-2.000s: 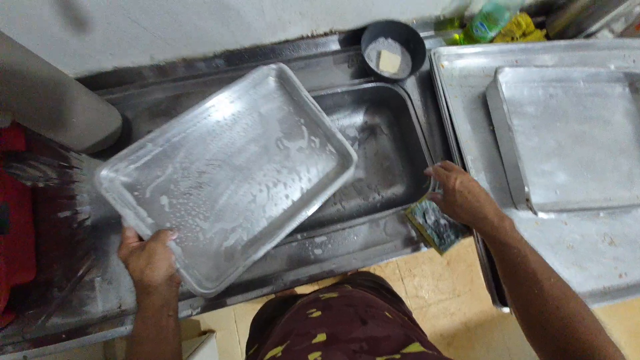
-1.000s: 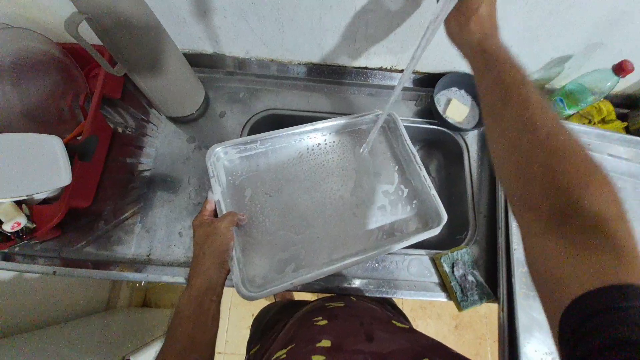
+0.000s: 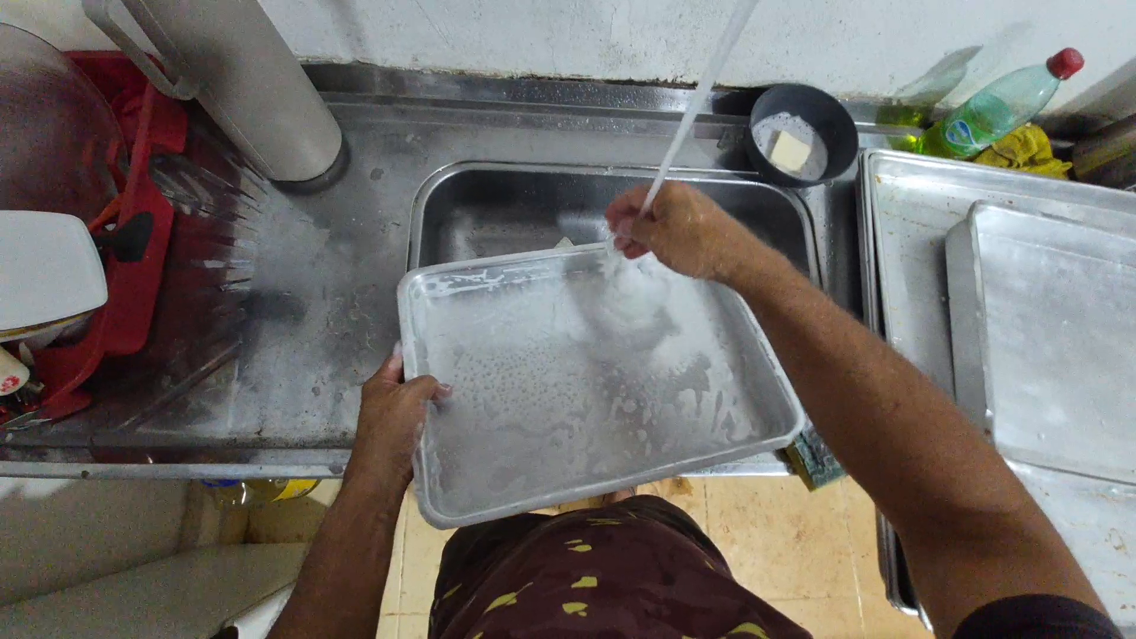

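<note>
My left hand [image 3: 395, 413] grips the left rim of a rectangular metal baking pan [image 3: 568, 382], thumb over the rim. The wet pan is tilted over the front of a steel sink basin [image 3: 506, 209]. From above, a stream of water [image 3: 701, 98] falls onto my right hand [image 3: 670, 226] and splashes into the pan. My right hand is at the pan's far rim with its fingers curled; whether it holds anything cannot be made out. A scouring sponge [image 3: 815, 461] lies at the sink's front edge, partly hidden by the pan.
A black bowl [image 3: 843, 124] with a pale block stands behind the sink. Baking pans [image 3: 1056, 337] are stacked at right, below a green plastic bottle [image 3: 1003, 111]. A tall grey cylindrical container [image 3: 257, 89] and a red dish rack [image 3: 142, 266] with dishes stand at left.
My right hand has come down from the top of the view into the water stream at the pan's far rim. Two seconds ago it was at the sink's right edge, with no stream showing.
</note>
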